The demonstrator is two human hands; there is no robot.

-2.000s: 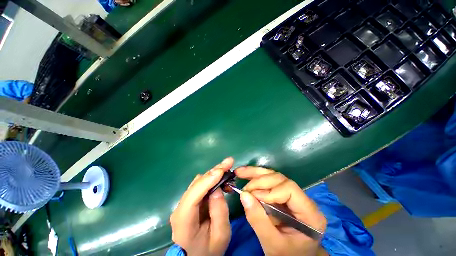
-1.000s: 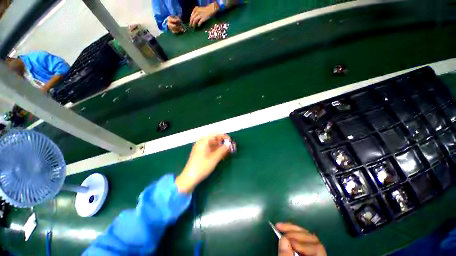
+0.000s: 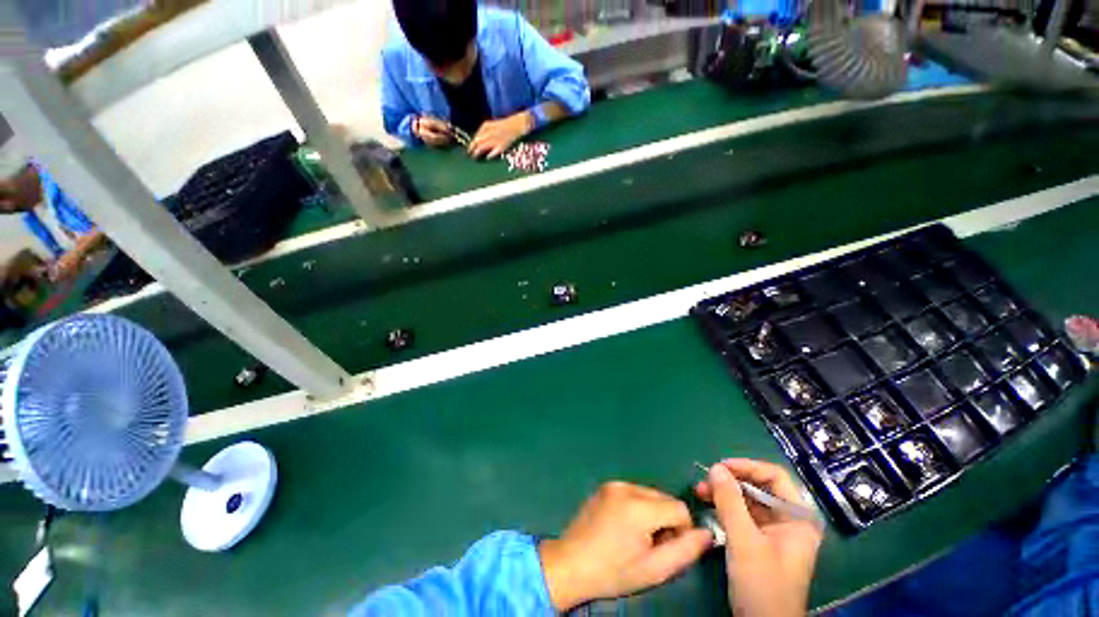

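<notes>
My left hand [image 3: 633, 542] is low in the middle of the view, its fingertips pinched on a small unit [image 3: 716, 529]. Only a pale, shiny bit of the unit shows between the hands, and its details are too small to tell. My right hand [image 3: 771, 542] is close beside it on the right and holds silver tweezers [image 3: 774, 498] like a pen. The tweezer tip points up and left, above the unit. The black blister tray [image 3: 832, 370] lies just right of my hands, with shiny units in several pockets of its near and left parts.
A white rail [image 3: 530, 345] runs behind the green bench. Beyond it the dark green belt carries scattered units [image 3: 564, 293]. A pale blue fan [image 3: 99, 410] stands at left near a slanting white post [image 3: 181, 229]. A person in blue [image 3: 488, 84] works opposite beside a reddish-white parts pile [image 3: 528, 157].
My left hand has come back from near the rail, down and right to my right hand. A unit now shows on the belt beyond where it was. The view has tilted up.
</notes>
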